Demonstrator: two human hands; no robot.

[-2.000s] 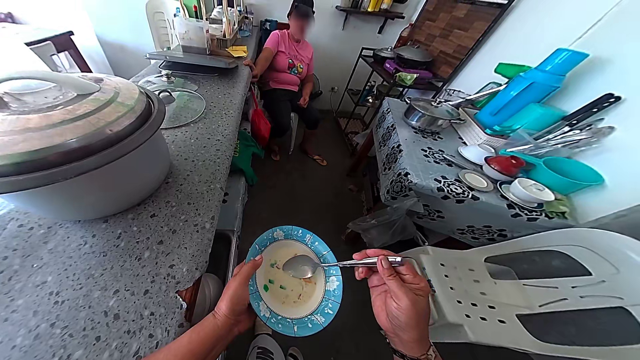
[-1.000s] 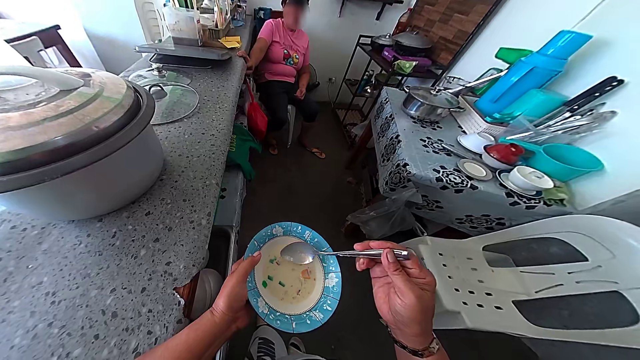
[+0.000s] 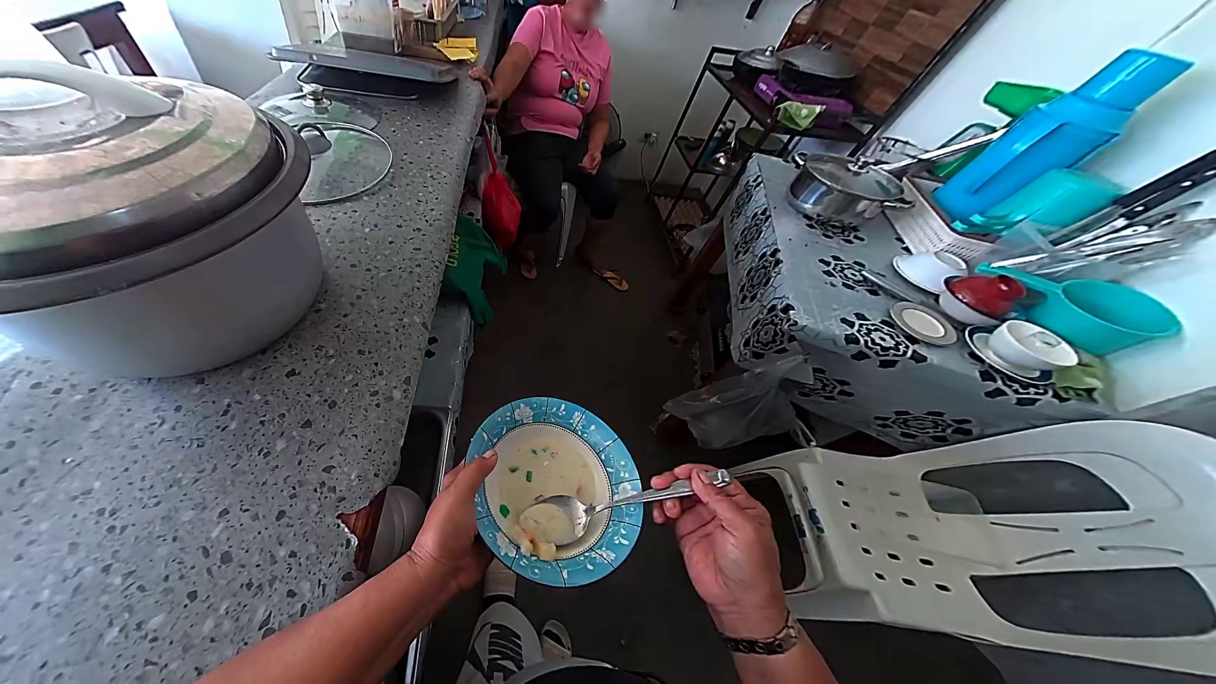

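Note:
My left hand (image 3: pixel 456 522) holds a bowl with a wide blue floral rim (image 3: pixel 616 551) by its left edge, thumb on the rim. Creamy soup (image 3: pixel 518 465) with green bits and a few pale chunks lies inside. Between the thumb and fingers of my right hand (image 3: pixel 727 537) is the handle of a metal spoon (image 3: pixel 655 494). The spoon's bowl is low in the soup and full of it, beside the chunks. A dark bracelet (image 3: pixel 765 638) circles my right wrist.
On the left, a speckled counter (image 3: pixel 380 285) carries a large lidded pot (image 3: pixel 161 285) and glass lids (image 3: pixel 347 161). At right are a white plastic chair (image 3: pixel 855 513) and a cloth-covered table (image 3: pixel 798 275) with dishes. A seated person (image 3: pixel 560 95) is ahead.
The spoon has moved from the upper part of the soup to its lower part and now holds soup. Pale chunks show beside it.

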